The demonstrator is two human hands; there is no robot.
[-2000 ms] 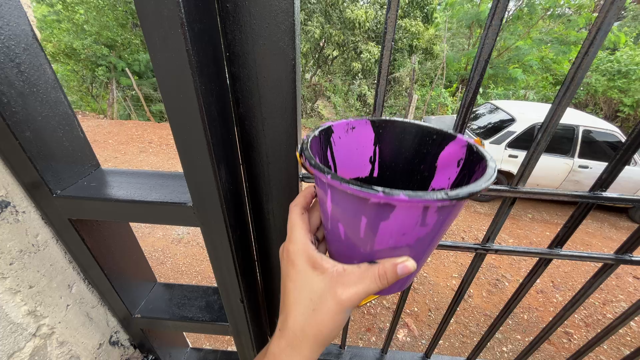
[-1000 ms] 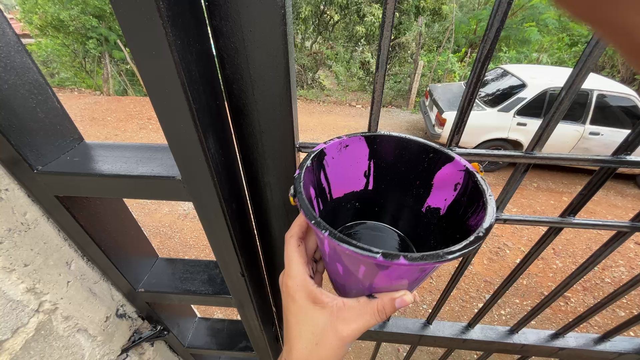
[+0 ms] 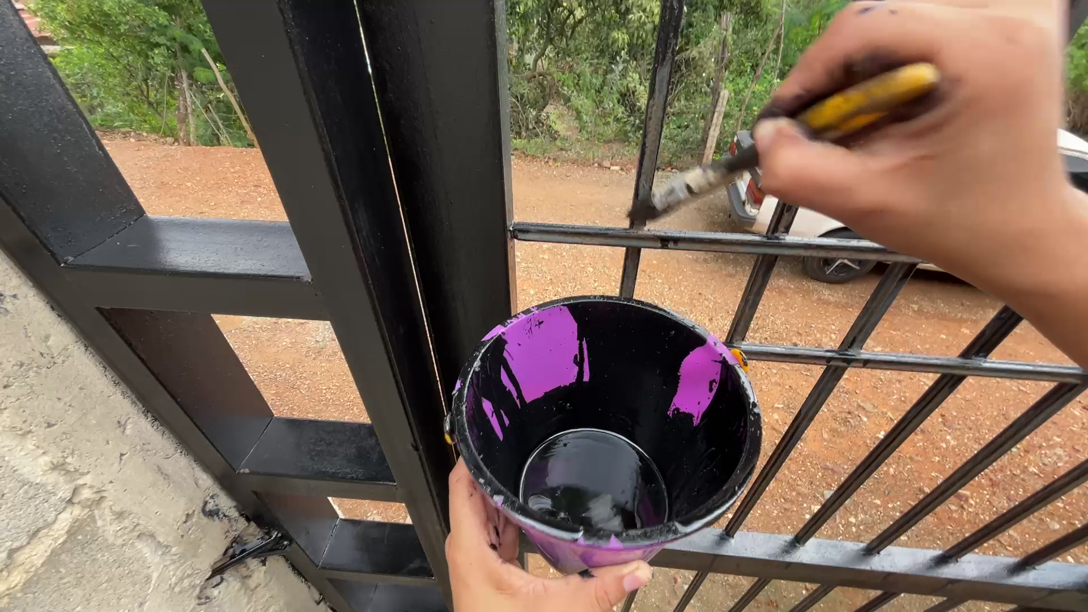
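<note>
My left hand (image 3: 518,557) holds a purple plastic bucket (image 3: 544,357) by its lower side, at the bottom centre. Black paint (image 3: 595,480) lies in its bottom and coats much of the inner wall. At the upper right, my right hand (image 3: 918,144) grips a paintbrush with a yellow and black handle (image 3: 875,98). The brush's dark bristle tip (image 3: 643,210) is at a vertical bar of the black metal gate (image 3: 735,244), just above the upper crossbar. Whether the bristles touch the bar is hard to tell.
A thick black gate post (image 3: 442,170) and a frame with rungs (image 3: 187,246) stand at the left, beside a rough concrete wall (image 3: 76,476). Dark paint marks the wall near a black metal piece (image 3: 251,548). Beyond the bars are reddish gravel, bushes and a white car (image 3: 795,221).
My right hand with the paintbrush has come into view at the upper right and reached the bars. The bucket now shows more of its inside and the paint at its bottom.
</note>
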